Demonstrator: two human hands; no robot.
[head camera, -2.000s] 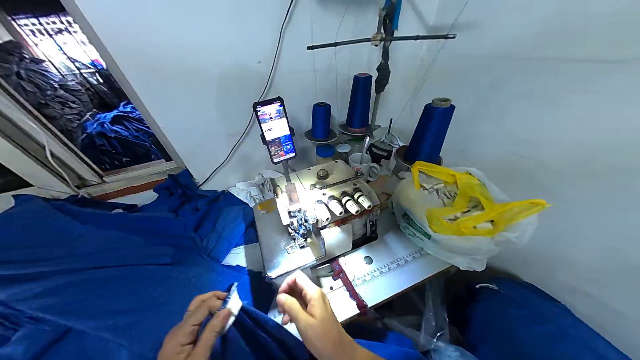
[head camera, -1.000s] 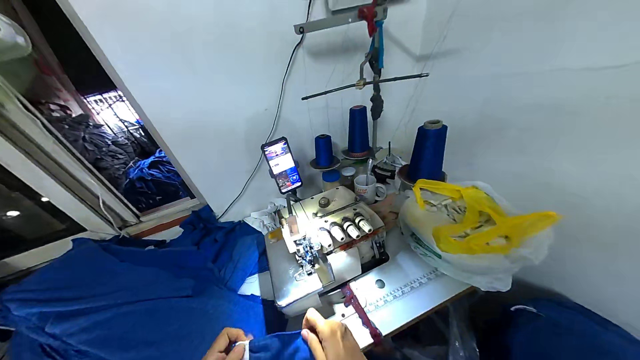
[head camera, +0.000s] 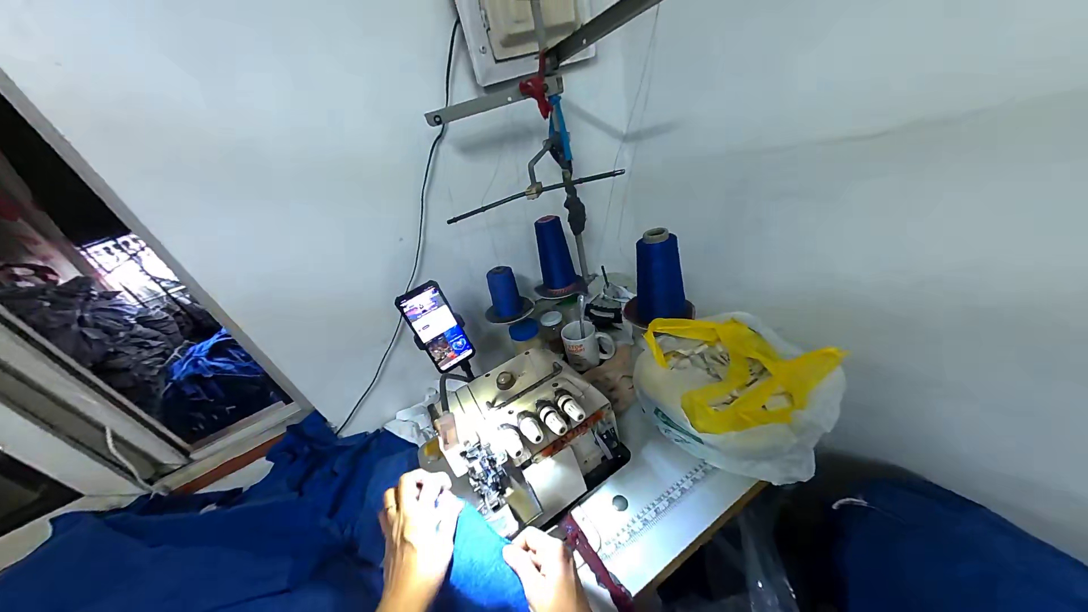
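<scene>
My left hand (head camera: 418, 531) pinches the left edge of a blue fabric piece (head camera: 483, 557), just in front of the overlock sewing machine (head camera: 527, 399). Gripped at the fabric's right edge is my right hand (head camera: 544, 563), close to a dark red strip (head camera: 595, 561) on the table. The cloth spans between both hands, its upper edge near the lit needle and presser foot area (head camera: 489, 476). Whether it lies under the presser foot cannot be told. Blue thread cones (head camera: 660, 276) stand behind the machine.
A phone (head camera: 435, 326) on a holder stands behind the machine, beside jars and a white mug (head camera: 583, 347). A plastic bag with yellow handles (head camera: 739, 399) sits on the table's right, behind a printed ruler scale (head camera: 659, 510). Blue fabric (head camera: 212, 544) is heaped at left, more at lower right.
Both hands have moved up to the machine's front with the blue fabric stretched between them. The view has tilted upward, showing more of the thread stand and wall.
</scene>
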